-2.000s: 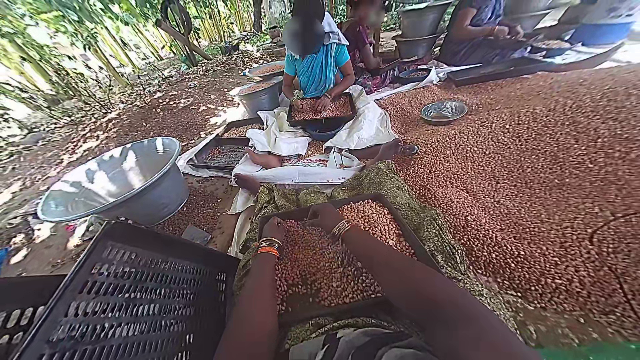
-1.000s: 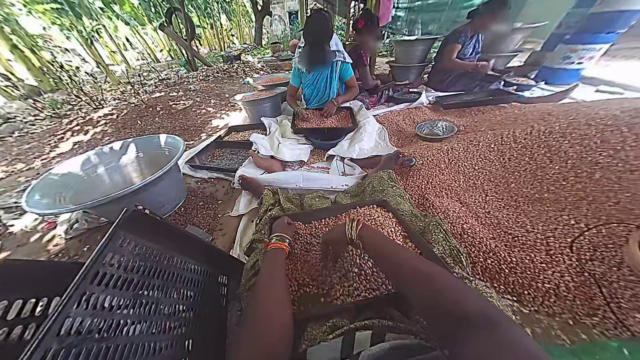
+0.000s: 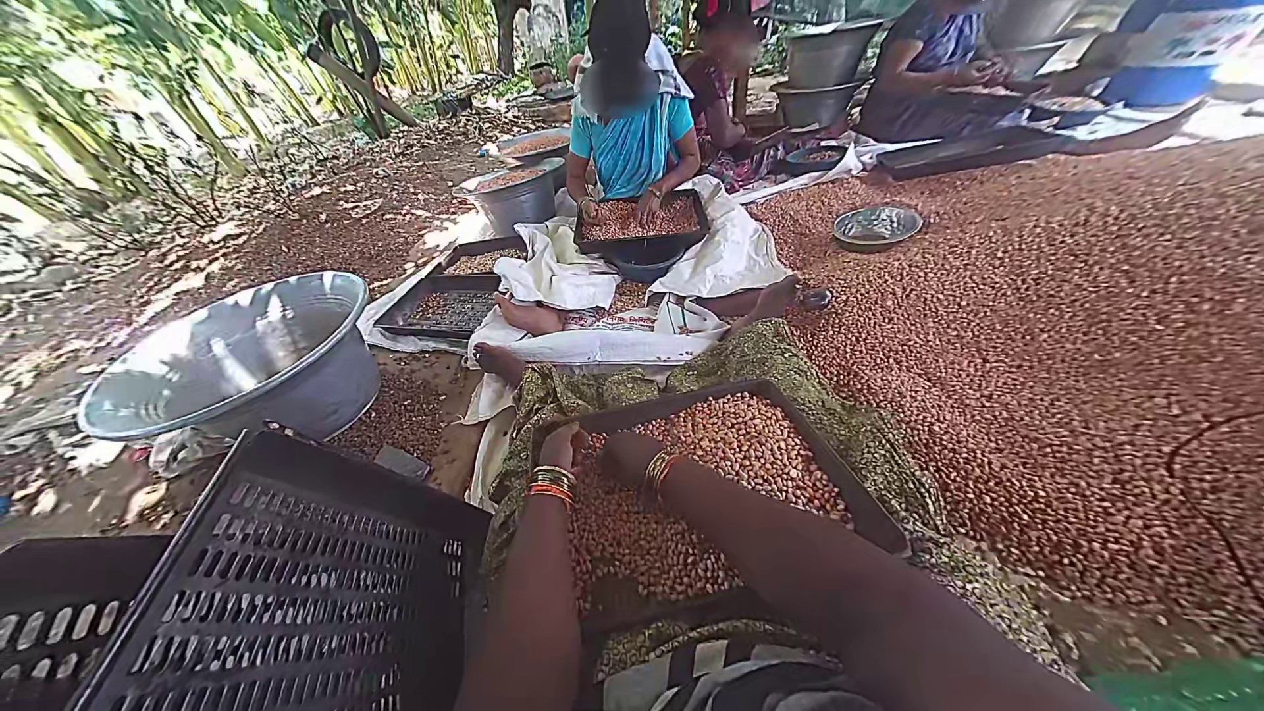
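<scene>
A dark shallow tray [image 3: 869, 513] lies across my lap, on patterned green cloth, filled with reddish-brown nuts or seeds [image 3: 736, 439]. My left hand [image 3: 561, 446] is at the tray's far left corner, bangles on its wrist; its fingertips are hard to make out. Close beside it, my right hand [image 3: 624, 456] reaches down onto the nuts near the far edge, its fingers hidden behind the hand. Whether either hand holds any nuts cannot be seen. Bare tray bottom shows at the near side.
Black slotted crates [image 3: 286, 573] stand at my left, beyond them a wide metal tub [image 3: 247, 365]. A large heap of nuts [image 3: 1066, 365] spreads at right, bearing a metal bowl [image 3: 877, 227]. A person [image 3: 632, 148] sits opposite with a tray [image 3: 642, 242]; others sit behind.
My right hand has moved from the middle of the tray to its far left part, beside my left hand. The person opposite now has both hands in their tray.
</scene>
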